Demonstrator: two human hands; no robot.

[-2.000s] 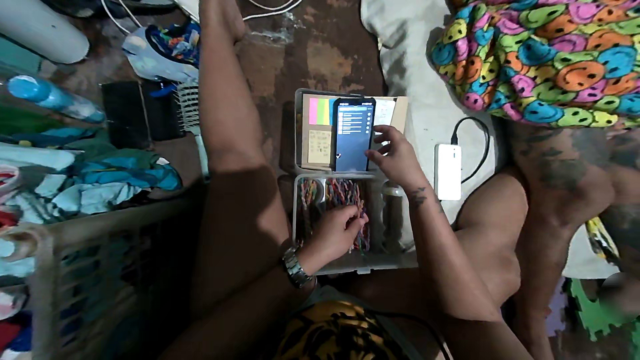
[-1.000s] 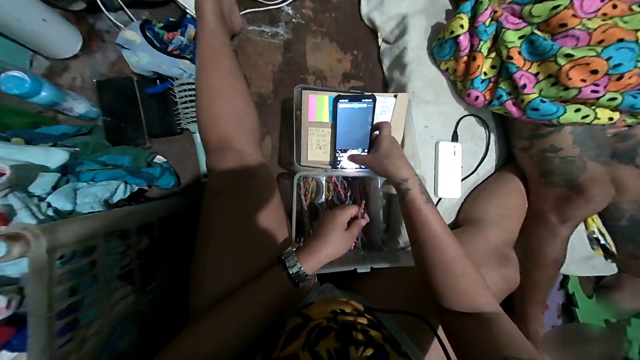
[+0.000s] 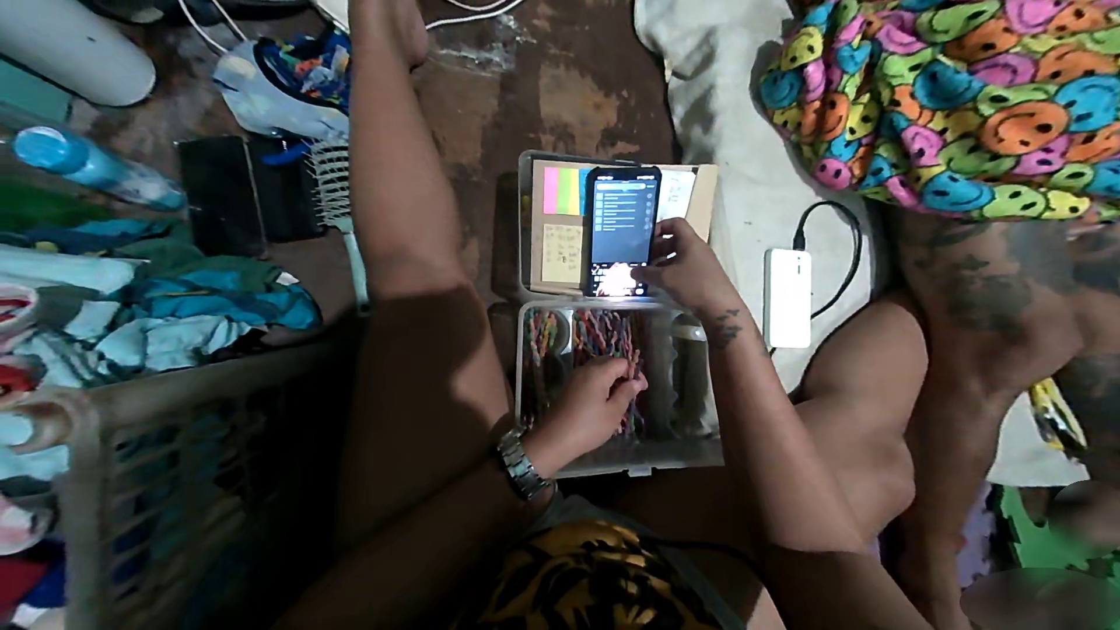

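An open plastic case (image 3: 604,459) lies between my legs, its lower half holding braided colored cords (image 3: 604,328) in compartments. My left hand (image 3: 591,402), with a metal watch on the wrist, is over the cords, fingertips pinched on a thin reddish cord (image 3: 633,360). A lit smartphone (image 3: 623,232) stands against the case's raised lid (image 3: 525,227), over a brown card with colored sticky tabs and a yellow note. Beside the phone's right edge is my right hand (image 3: 687,262), its thumb over the bright keyboard at the bottom of the screen; it does not grip the phone.
A white power bank (image 3: 788,297) with a black cable lies on the pale cloth at right. Another person's tattooed legs (image 3: 980,289) are beyond it. At left are a laundry basket (image 3: 87,490), piled clothes (image 3: 175,306), a hairbrush (image 3: 337,192) and a blue bottle (image 3: 96,166).
My right hand has moved from the phone's right side to its lower part, and the screen now shows a keyboard with a list above. My left hand has stayed over the cords.
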